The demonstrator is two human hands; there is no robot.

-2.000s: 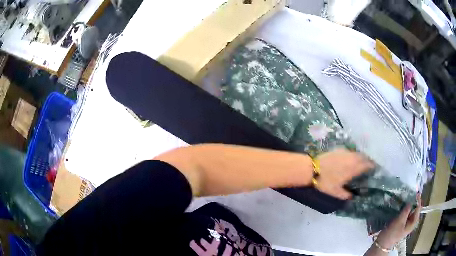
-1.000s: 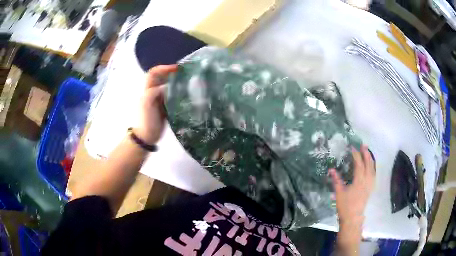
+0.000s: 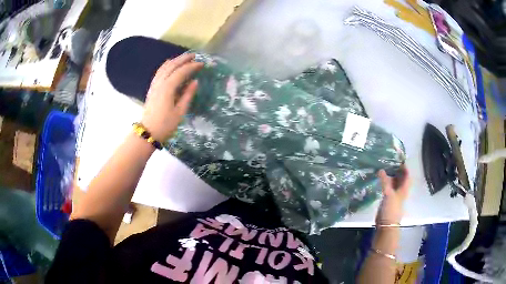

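A green floral garment [image 3: 266, 127] lies over the black sleeve board [image 3: 130, 66], whose rounded end shows bare at the left. A small white label [image 3: 355, 131] lies on the garment's right part. My left hand [image 3: 166, 100] is on the garment's left end, fingers bent over its edge. My right hand [image 3: 394, 183] is at the garment's right end, fingers at its edge. The steam iron [image 3: 438, 158] stands on the table to the right of my right hand, with its pale hose hanging down.
Striped strips [image 3: 410, 52] lie on the white table [image 3: 288, 33] at the upper right, near yellow flat pieces [image 3: 408, 14]. A cream-tan band [image 3: 200, 19] runs along the far side. A blue basket [image 3: 52, 166] is at the left.
The garment was beside the board and is now over it. My left hand moved from the right side to the garment's left end. The garment looks flatter and its label faces up.
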